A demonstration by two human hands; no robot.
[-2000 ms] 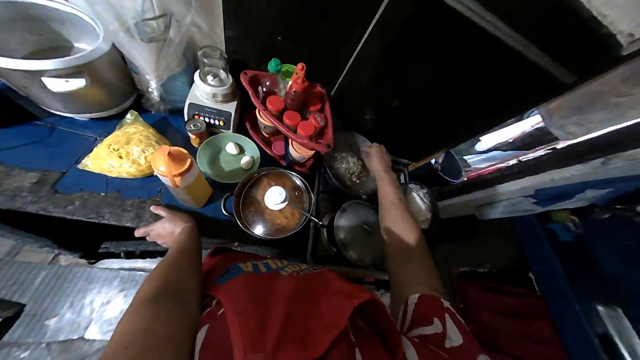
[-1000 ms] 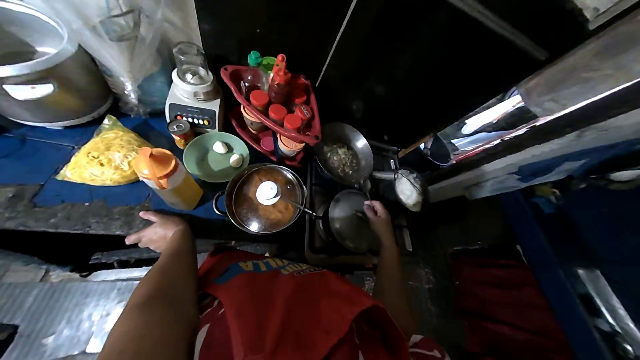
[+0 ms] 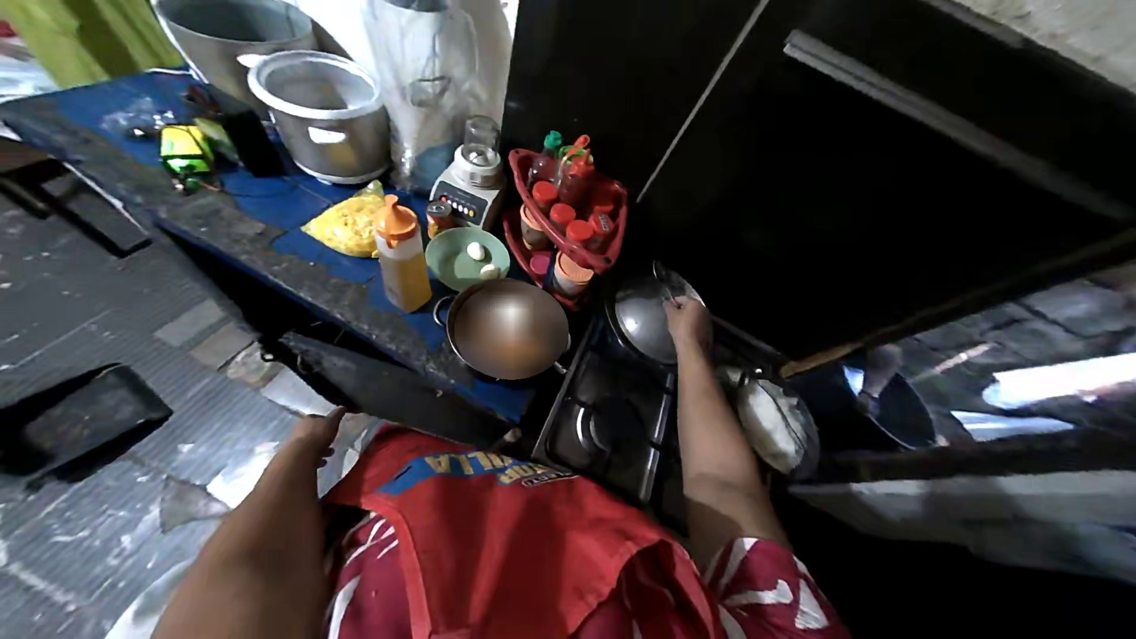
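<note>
My right hand (image 3: 689, 327) is closed at the right side of a round grey metal lid (image 3: 642, 321), over the stove's back burner; a dark handle stands beside the fingers. What lies under the lid is hidden. My left hand (image 3: 321, 437) hangs low beside the counter, holding nothing, its thumb apart from partly hidden fingers. To the left of the stove, a two-handled pot (image 3: 509, 328) shows a brown, blurred surface. The stove's front burner (image 3: 600, 428) is bare. A green plate (image 3: 467, 258) with two white, egg-like pieces sits behind the pot.
A squeeze bottle (image 3: 404, 266), a bag of yellow food (image 3: 348, 224), a blender base (image 3: 469, 191) and a red basket (image 3: 581, 240) of bottles stand on the counter. Large metal pots (image 3: 333, 133) are farther left. A pan with white contents (image 3: 774, 424) lies right of the stove.
My right hand has moved from the front burner to the back one. The round pan or lid on the front burner is gone from there. The white piece over the brown pot no longer shows. The view has shifted.
</note>
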